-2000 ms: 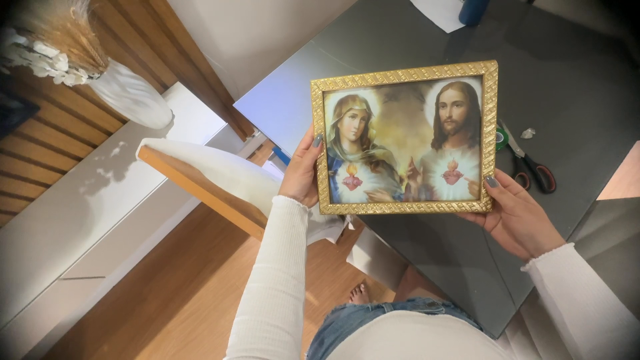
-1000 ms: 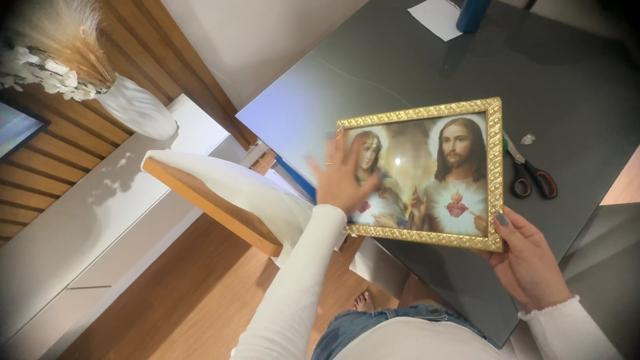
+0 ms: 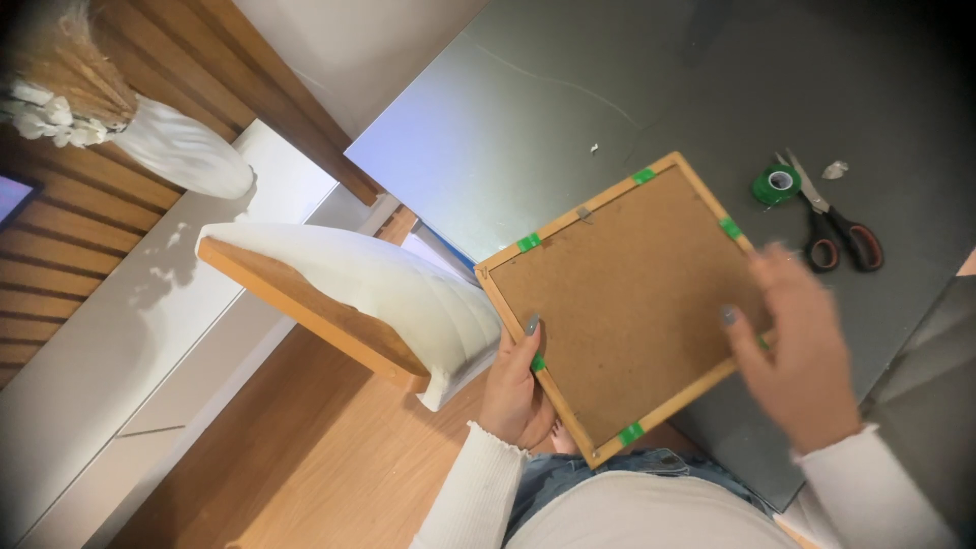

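Observation:
The picture frame [image 3: 625, 305] is tilted with its brown backboard toward me, and several pieces of green tape span its wooden edge. My left hand [image 3: 518, 381] grips the lower left side, thumb on the edge by a tape piece. Blurred, my right hand [image 3: 801, 351] is at the right corner, its thumb over the backboard; whether it grips cannot be told. Beyond the frame, a roll of green tape [image 3: 765, 188] lies on the dark table beside scissors [image 3: 839, 229] with black and red handles. The front picture is hidden.
The dark table [image 3: 564, 99] carries a small crumpled scrap [image 3: 835, 169]. To the left stands a chair [image 3: 366, 297] with a white cover and wooden edge. Behind it, a white cabinet [image 3: 152, 305] holds a white vase [image 3: 183, 152] with dried plumes and white flowers.
The frame has been turned over, from its gold front with the picture to its taped back. My left hand, spread over the picture a second ago, now holds the frame's side.

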